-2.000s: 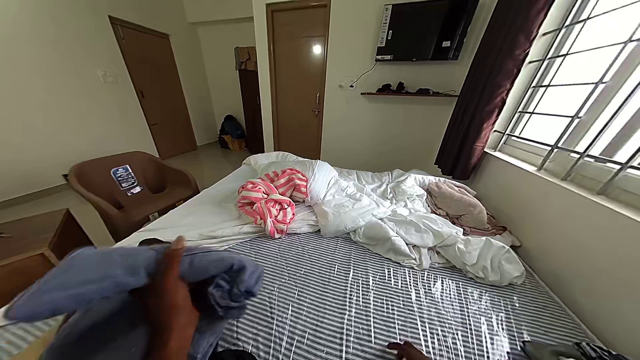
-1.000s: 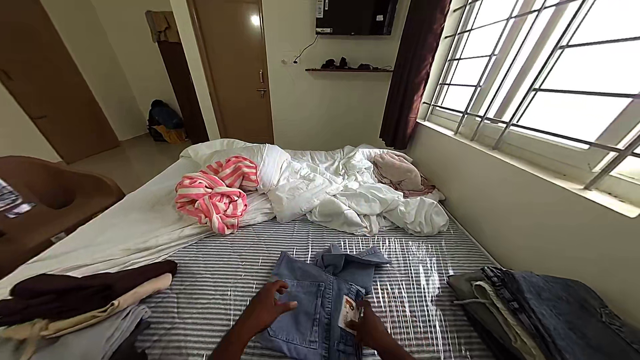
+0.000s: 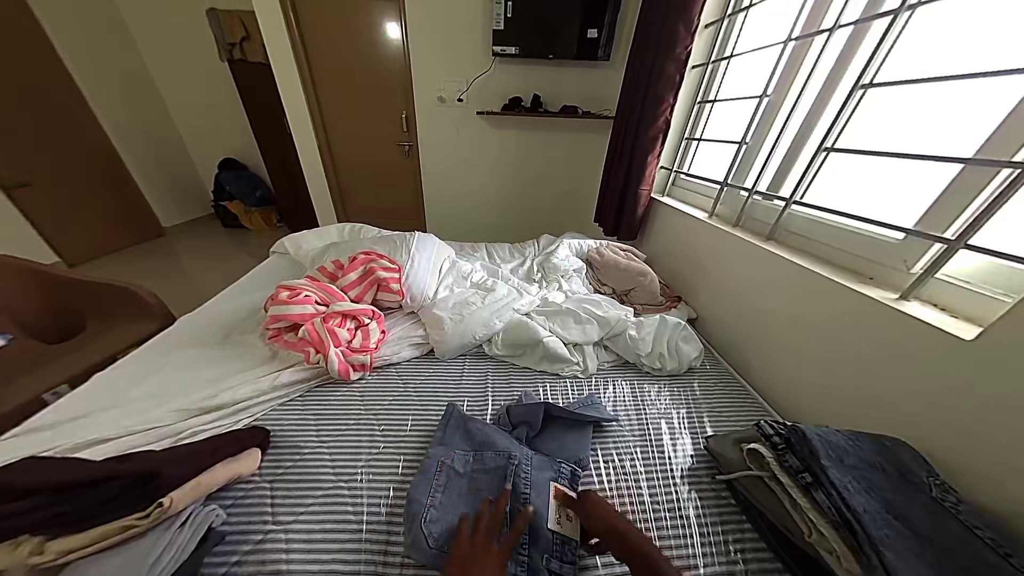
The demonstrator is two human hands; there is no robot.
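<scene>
A pair of blue denim jeans (image 3: 472, 480) lies partly bunched on the striped mattress (image 3: 320, 448), its back pocket and waistband patch facing up and one leg end crumpled at the far side. My left hand (image 3: 488, 536) rests over the lower part of the jeans by the pocket, fingers spread. At the waistband, my right hand (image 3: 612, 532) touches the edge beside the patch; its fingertips are partly hidden, so whether it grips the cloth is unclear.
Folded clothes (image 3: 144, 496) lie at the left, and a stack of folded jeans and trousers (image 3: 872, 496) at the right. Beyond are a pink-striped cloth (image 3: 328, 312), a rumpled white sheet (image 3: 544, 312) and a beige cloth (image 3: 624, 276). A brown chair (image 3: 80, 320) stands left; a barred window is right.
Two seconds ago the jeans were held up at the left; they now lie on the mattress in front of me. Since one second ago, my left hand has shifted toward the right. The view has turned.
</scene>
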